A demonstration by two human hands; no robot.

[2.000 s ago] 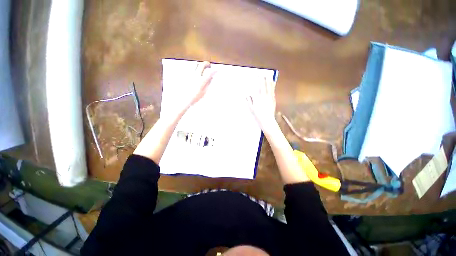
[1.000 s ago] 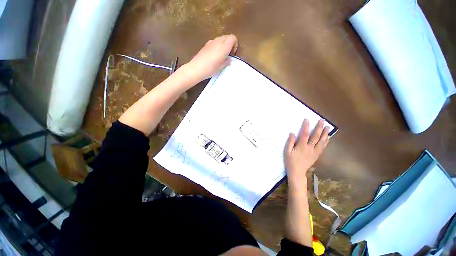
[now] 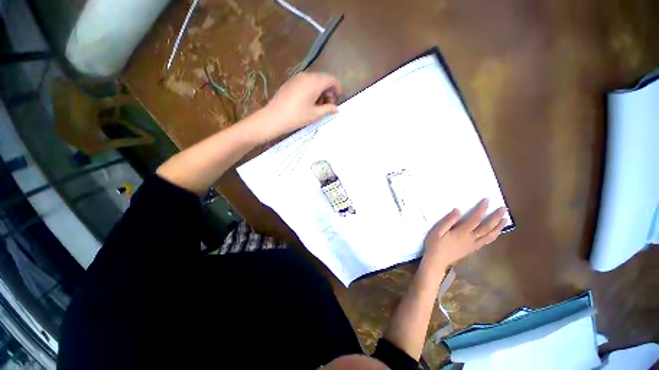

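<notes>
A white paper sheet lies on a dark fabric piece, whose dark rim shows along the far and right edges. The near edge of the sheet is wavy. An oblong block with dark bands and a pale block lie on the sheet. My left hand is at the sheet's left edge with fingers bent; whether it pinches the edge is unclear. My right hand lies flat with fingers spread on the right corner.
A thick white roll is at the upper left, near thin cords and a dark strip. A white roll is at the right. Teal fabric with white pieces is at the lower right.
The view has turned. My left hand has moved from the far corner down along the sheet's left edge. My right hand stays near the right corner. The yellow tool has left the view.
</notes>
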